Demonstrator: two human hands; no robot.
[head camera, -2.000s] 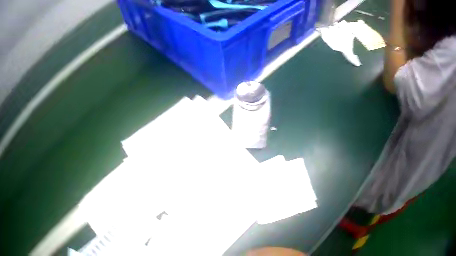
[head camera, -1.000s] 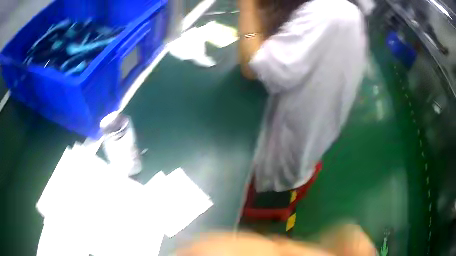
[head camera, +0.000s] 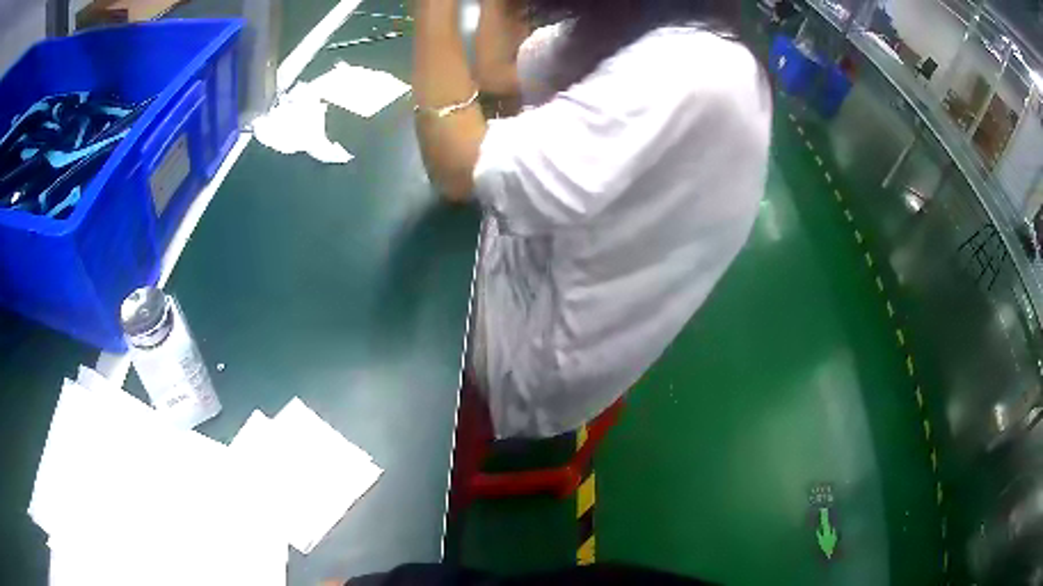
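Note:
Neither of my hands can be made out. A dark shape and a tiny skin-coloured sliver show at the bottom edge, too cut off to identify. A large overlapping pile of bright white paper sheets (head camera: 160, 492) lies on the green bench at the lower left. Smaller white sheets (head camera: 315, 469) lie at its right side. A white bottle with a metallic-looking top (head camera: 172, 361) stands just beyond the pile. A blue plastic bin (head camera: 109, 229) at the left holds several black-and-light-blue devices (head camera: 69, 149).
A person in a white shirt (head camera: 641, 218) sits at the bench's right edge on a red stool (head camera: 526, 481). Crumpled white pieces (head camera: 300, 124) and a pale sheet (head camera: 357, 89) lie beyond the bottle. Yellow-black tape (head camera: 587, 504) marks the green floor.
The view has swung right, so the bin, bottle and papers sit further left and more floor shows. The blurred skin-coloured shapes at the bottom edge have almost gone from view.

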